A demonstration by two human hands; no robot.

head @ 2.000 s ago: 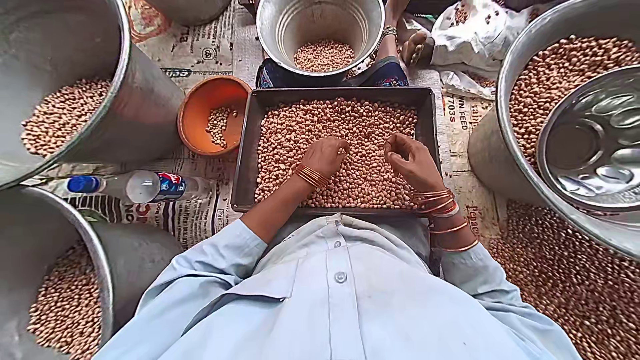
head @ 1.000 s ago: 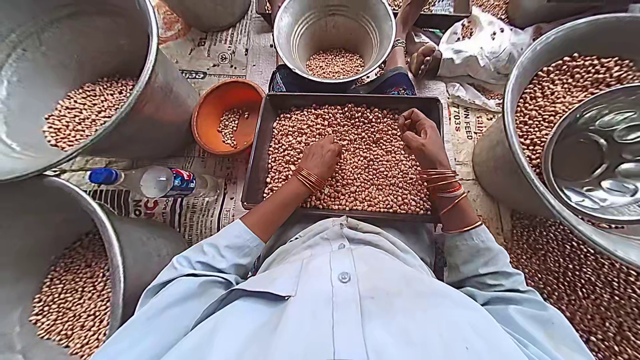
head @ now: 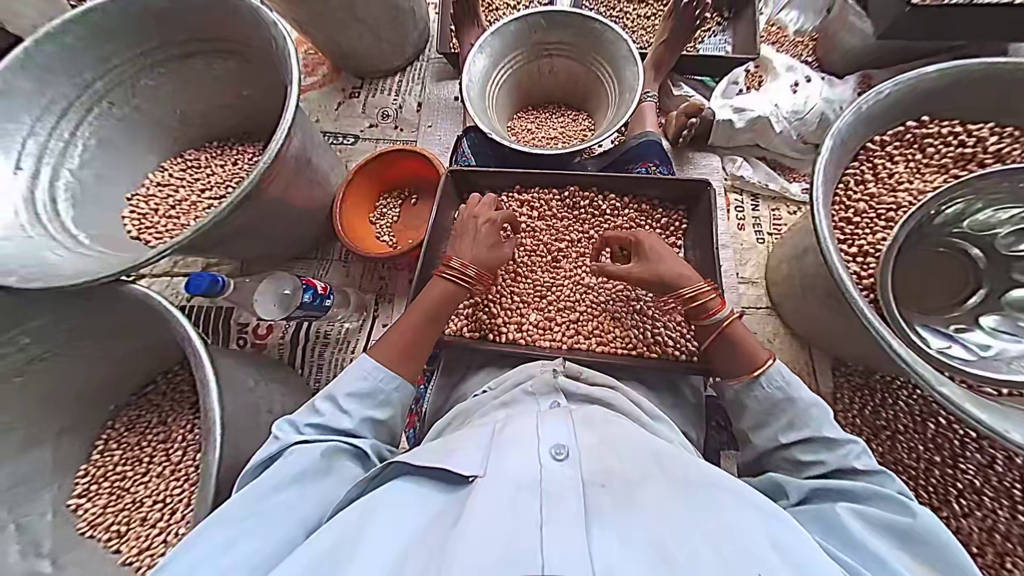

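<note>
A dark rectangular metal tray [head: 576, 360] lies across my lap, spread with reddish-brown nuts or beans [head: 552, 296]. My left hand [head: 484, 232] rests on the nuts near the tray's upper left, fingers bent downward; whether it pinches one cannot be made out. Over the right part of the tray is my right hand [head: 636, 260], thumb and forefinger curled toward each other, their tips too unclear to show a nut. Just left of the tray sits an orange bowl [head: 352, 204] with a small heap of paler nuts inside.
Large metal buckets [head: 292, 104] [head: 210, 400] with nuts stand at left. Another metal bucket [head: 472, 80] is beyond the tray, between a person's feet [head: 684, 120]. At right, a steel bowl [head: 892, 296] sits in a bucket [head: 800, 280]. A plastic bottle [head: 296, 298] lies on printed sacking.
My left hand has moved to the upper left of the tray. My right hand has come down and inward from the tray's upper right edge, where it was one second ago.
</note>
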